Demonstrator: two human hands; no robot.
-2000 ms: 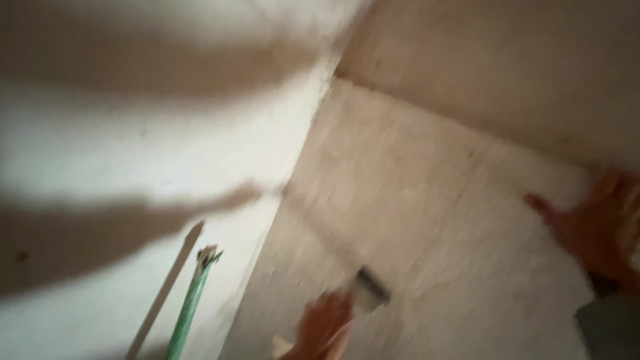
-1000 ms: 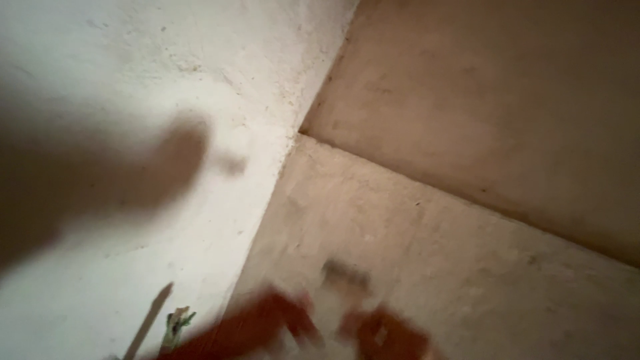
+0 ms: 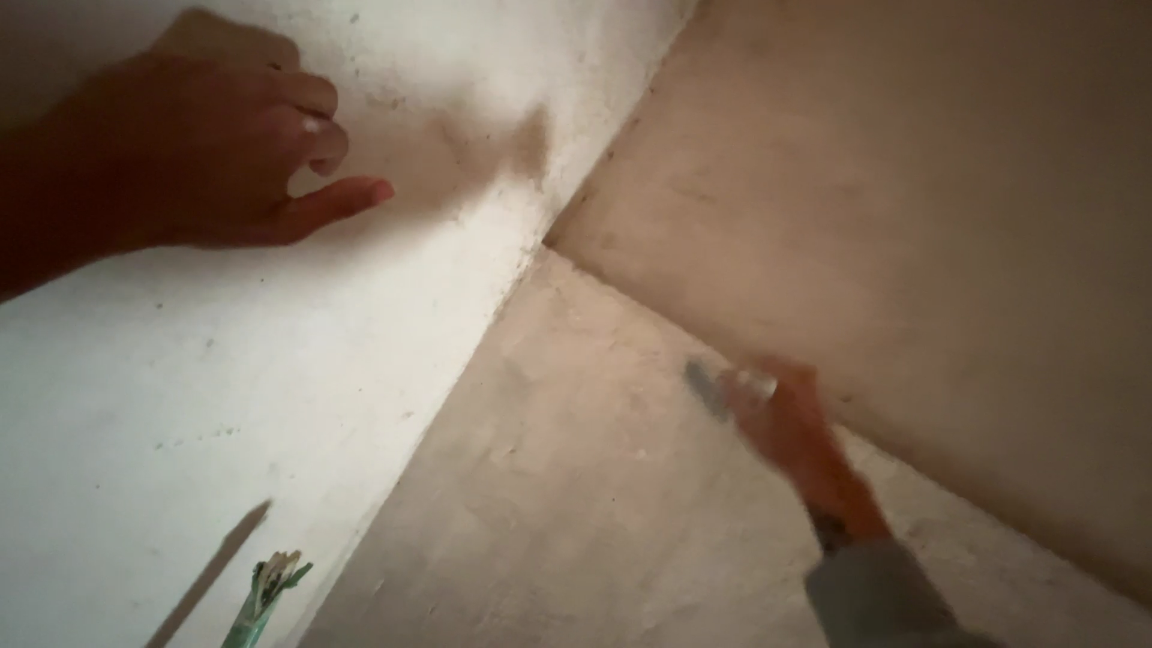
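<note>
My left hand (image 3: 225,153) is at the upper left, in front of the brightly lit white wall (image 3: 297,378). Its fingers are curled, the thumb points out, and I see nothing held in it. Lower right, my right hand (image 3: 787,418) grips a blurred scraper or putty knife (image 3: 708,389). The tool's dark edge lies at the beige plastered wall (image 3: 576,468), just below the seam with the darker surface. A grey sleeve and a dark band are at the right wrist.
A green pole or pipe with a frayed end (image 3: 256,603) rises at the bottom left, its thin shadow on the white wall. The darker flat surface (image 3: 882,198) fills the upper right, and three surfaces meet at a corner near the middle.
My left hand has come up to the upper left. The scraper is now by the seam at the right; two seconds ago it was lower on the beige wall. The view has shifted.
</note>
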